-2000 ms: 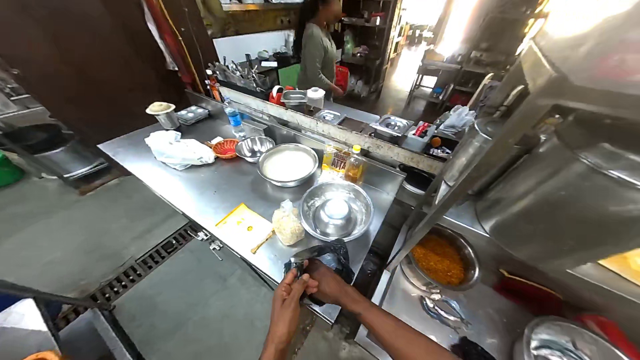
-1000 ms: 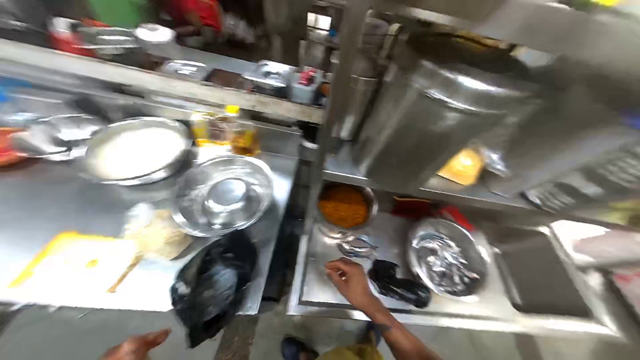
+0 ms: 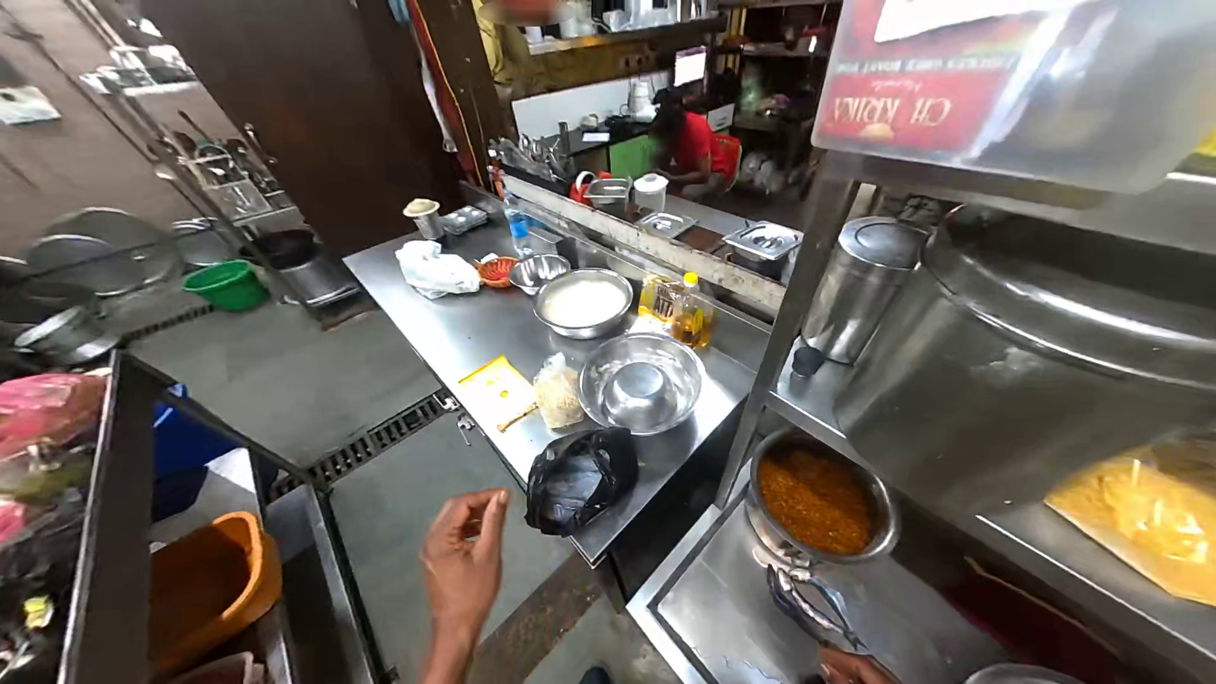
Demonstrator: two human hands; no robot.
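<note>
My left hand is raised over the floor, fingers curled and thumb apart, with nothing seen in it. Just right of it, an opened black plastic bag sits at the steel table's corner. Beyond the bag are a steel bowl with a smaller round piece in it and a clear bag of pale food. At the bottom edge, my right hand is mostly cut off, close to several small silvery fish on the steel counter. A pot of orange-brown spice mix stands behind the fish.
On the steel table are a basin of white contents, an oil bottle, a yellow packet and a white bag. A shelf post rises between table and counter. A cart holds an orange tub. A person in red sits beyond.
Two seconds ago both hands were together at the black bag; now they are apart, the left beside the bag and the right by the fish. The view has swung right and back.
</note>
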